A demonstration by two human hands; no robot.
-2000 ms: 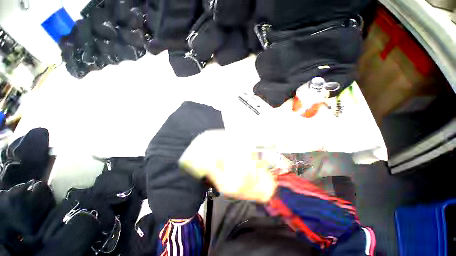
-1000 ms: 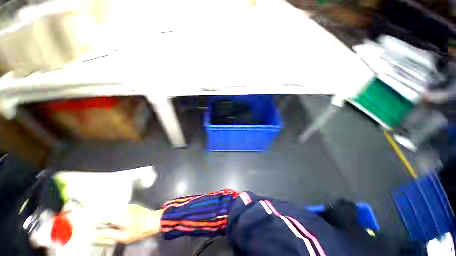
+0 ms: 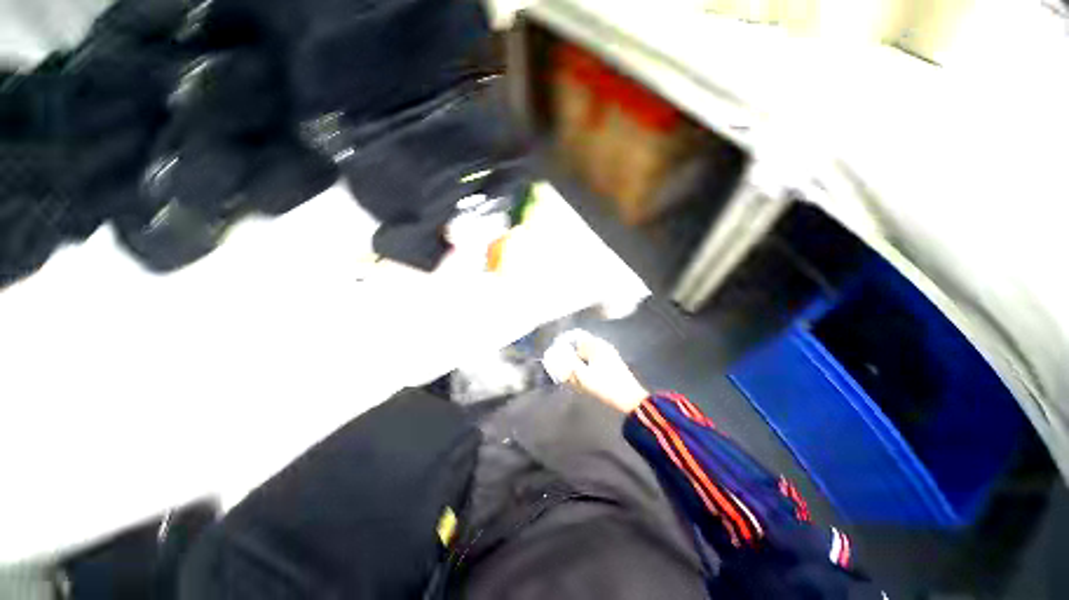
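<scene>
A smooth black fabric bag lies at the lower left, over the wearer's lap and against the table edge. A small yellow spot shows by its right edge. My right hand is to the right of the bag, just off the table corner, above the dark lap cloth. It is blurred and overexposed, with the fingers curled; I cannot tell if it holds anything. My left hand is not visible.
Black bags with silver zips are heaped on the white table. A blurred bottle stands near the corner. Crumpled clear plastic shows below the edge. A blue crate is at right, a brown box under another table.
The view has swung right and then back to the bags. My right hand has moved from over the black bag to beside the table corner. My left sleeve has gone from view.
</scene>
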